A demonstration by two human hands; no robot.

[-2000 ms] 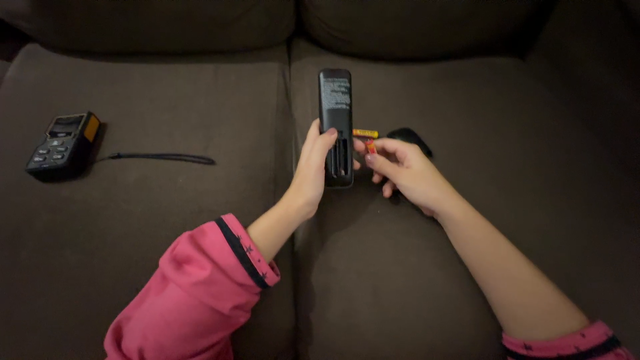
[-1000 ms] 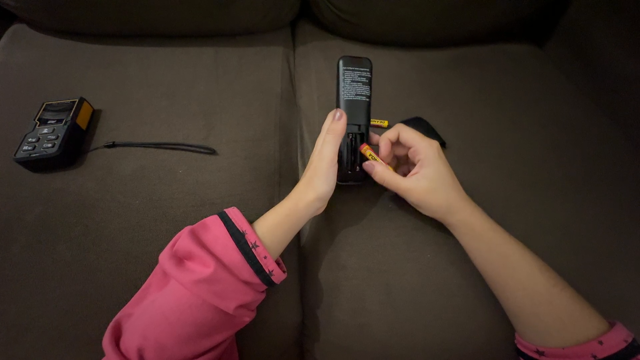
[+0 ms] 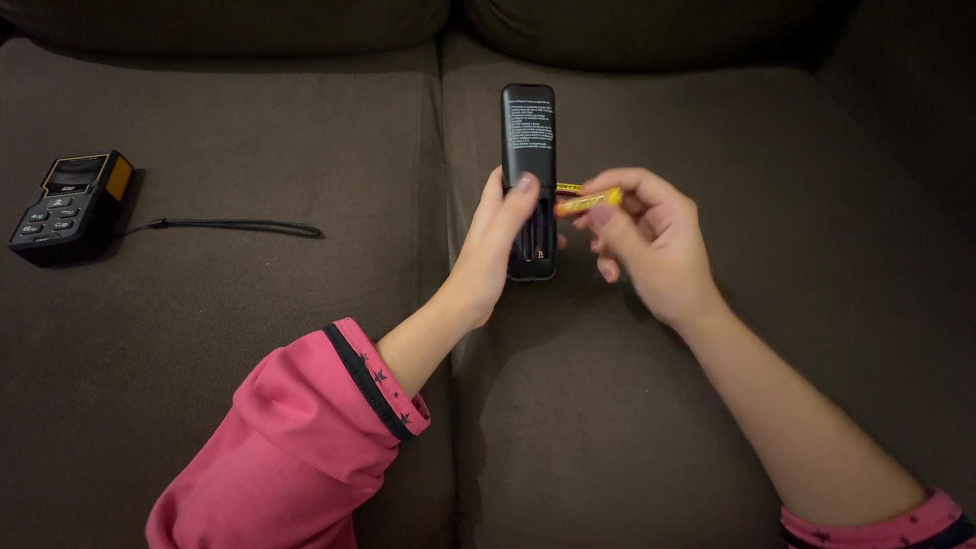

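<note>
My left hand [image 3: 492,244] holds a black remote control [image 3: 529,164] upright, its back toward me and its battery compartment uncovered. White writing covers the upper back, and my thumb lies across the middle. To the right of the compartment, my right hand [image 3: 656,240] pinches a yellow battery [image 3: 589,202] between thumb and fingers, its reddish end close to the remote's edge. Another yellow battery [image 3: 569,188] shows just behind it, partly hidden by the remote and my right fingers. Inside the compartment, a metal contact is visible near the bottom.
A black and yellow handheld device with buttons [image 3: 67,206] lies on the left cushion of the dark sofa [image 3: 229,305], its wrist strap [image 3: 244,226] stretched to the right. A seam divides the two seat cushions, and back cushions rise behind.
The battery in my right hand has moved from over the compartment to beside the remote's right edge and is now nearly level. My left hand still holds the remote.
</note>
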